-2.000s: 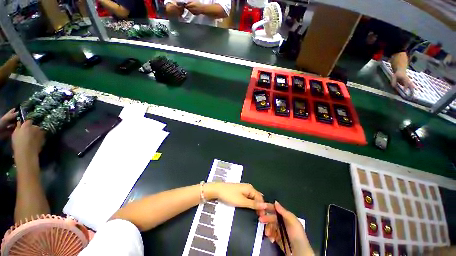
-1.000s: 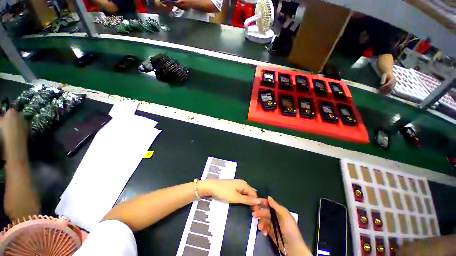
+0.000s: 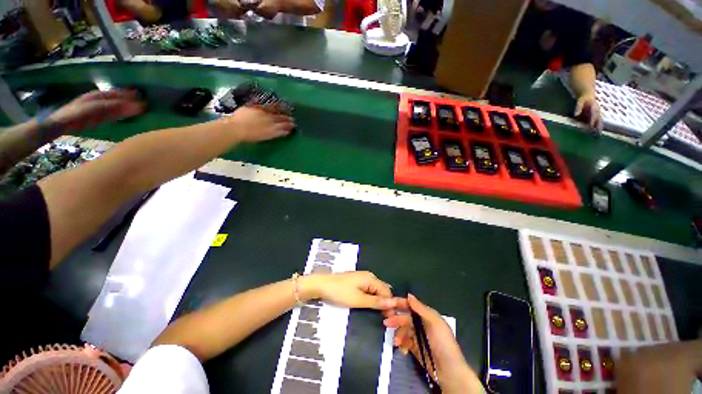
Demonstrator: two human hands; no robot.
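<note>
My left hand (image 3: 356, 291) and my right hand (image 3: 432, 338) meet at the fingertips above the dark bench. My right hand holds black tweezers (image 3: 423, 346), pointing up and away from me. Whether a small piece is between the fingertips is too small to tell. A long white strip with stepped grey adhesive pieces (image 3: 304, 368) lies under my left wrist, which hides its middle. A second sheet with a white edge (image 3: 385, 373) lies partly hidden under my right hand.
A smartphone (image 3: 509, 346) and white compartment tray (image 3: 571, 296) lie right, a neighbour's hand (image 3: 662, 369) over the tray. Paper sheets (image 3: 154, 262) and a pink fan (image 3: 61, 371) are left. A red carrier tray (image 3: 493, 183) rides the belt. Another person's arms (image 3: 146, 158) reach across upper left.
The left neighbour's arms have swung out over the belt, one hand now at the dark bundle. The red tray sits slightly further right. My hands stay together, with little visible change.
</note>
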